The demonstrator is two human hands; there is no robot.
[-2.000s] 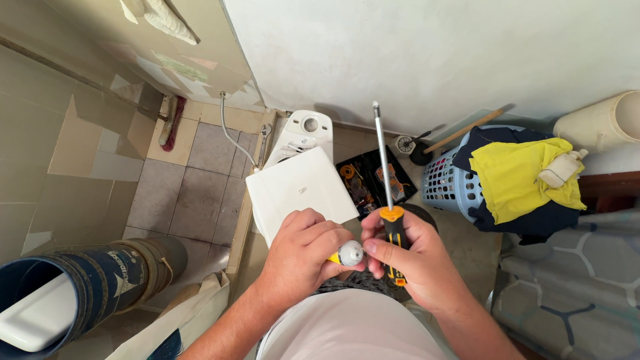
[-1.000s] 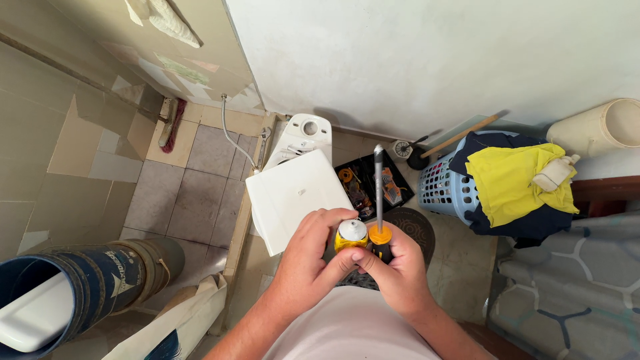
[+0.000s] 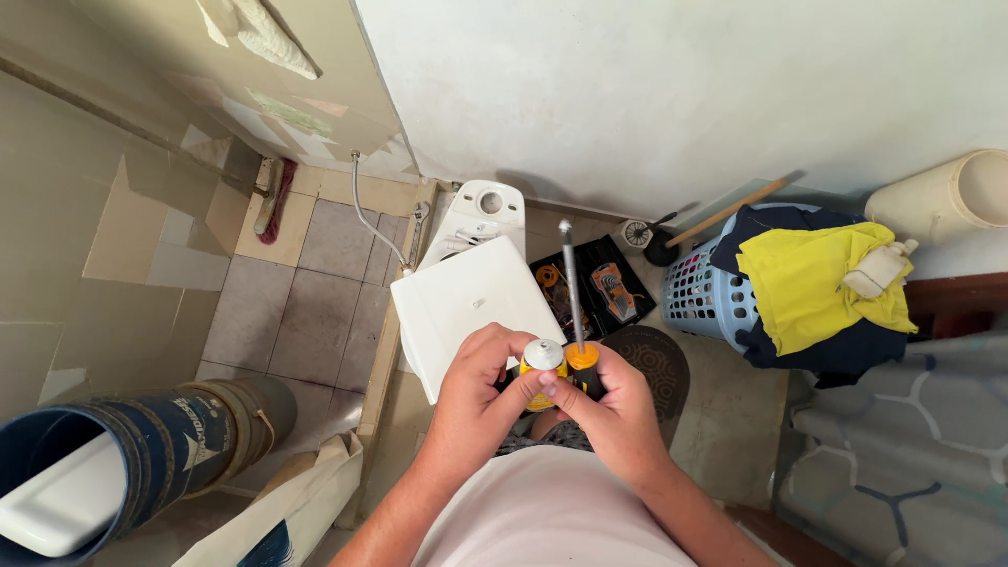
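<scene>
Close in front of my body, my left hand [image 3: 484, 398] grips a small yellow container with a pale metallic, nozzle-like top [image 3: 543, 356]; its exact kind is unclear. My right hand [image 3: 622, 405] holds a screwdriver [image 3: 574, 291] by its black and yellow handle, the shaft pointing up and away from me. Container and handle are side by side, and my thumbs meet between them. Beyond my left hand, a white toilet lid or tank lid [image 3: 465, 303] lies over part of a white ceramic toilet [image 3: 490, 206]. Past the screwdriver, a black tool case [image 3: 602, 287] lies open on the floor.
An adjustable wrench [image 3: 420, 216] lies on the ledge near a flexible hose [image 3: 366, 213]. At right are a plunger [image 3: 661, 250] and a blue laundry basket [image 3: 693, 291] with a yellow cloth [image 3: 819, 276]. A blue bucket [image 3: 150, 449] holding a white object stands at lower left.
My hands have come together, bringing the screwdriver beside the yellow container. Two seconds ago the screwdriver's handle was more exposed and held farther right.
</scene>
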